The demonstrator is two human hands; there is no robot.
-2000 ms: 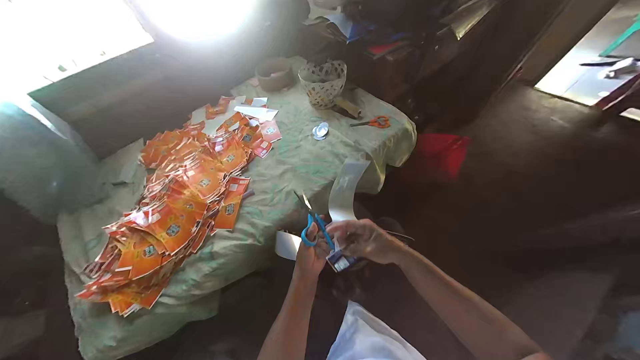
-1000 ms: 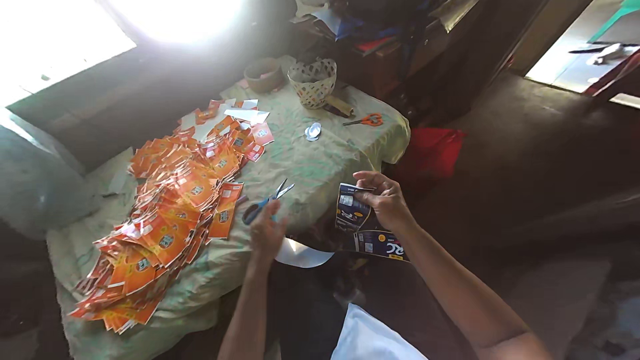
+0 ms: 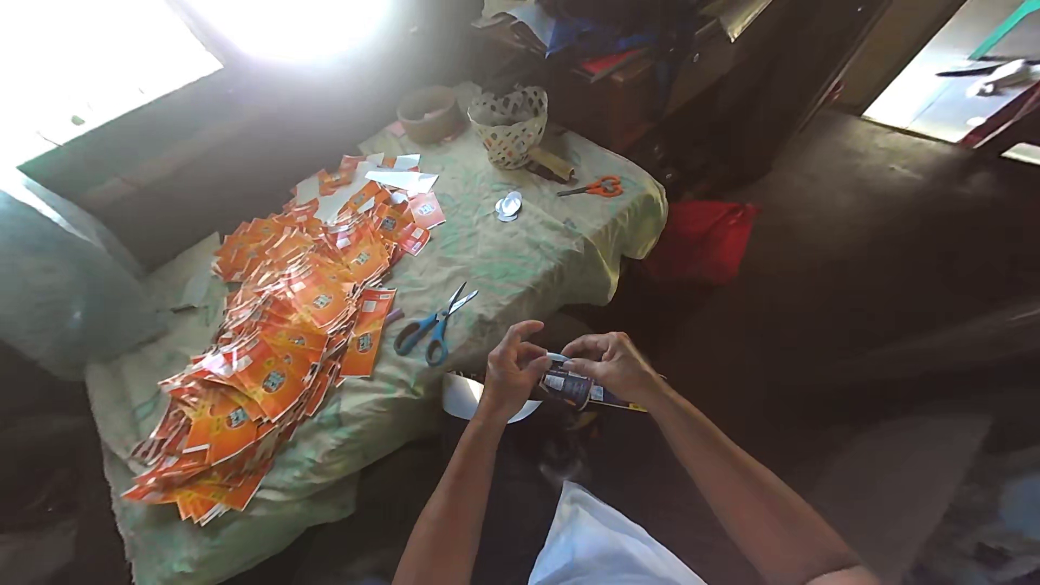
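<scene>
My left hand [image 3: 513,370] and my right hand [image 3: 613,366] are close together in front of the table's edge, both gripping a dark blue printed strip [image 3: 569,385]. The strip curls, and its pale underside [image 3: 465,398] shows below and left of my left hand. Blue-handled scissors [image 3: 435,329] lie on the cloth with their blades parted, left of my left hand. A long heap of orange printed packet pieces [image 3: 301,325] covers the left of the table. Small pale round pieces [image 3: 509,206] lie farther back.
Orange-handled scissors [image 3: 603,187] lie near the right end of the cloth-covered table [image 3: 520,268]. Behind are a woven basket [image 3: 510,130] and a roll of brown tape [image 3: 429,115]. A red bag [image 3: 707,240] is beside the table, and a large translucent bag [image 3: 65,268] at the left.
The blue-handled scissors, in my left hand before, now lie on the table. My left hand has moved right to the strip, and my hands are together on it.
</scene>
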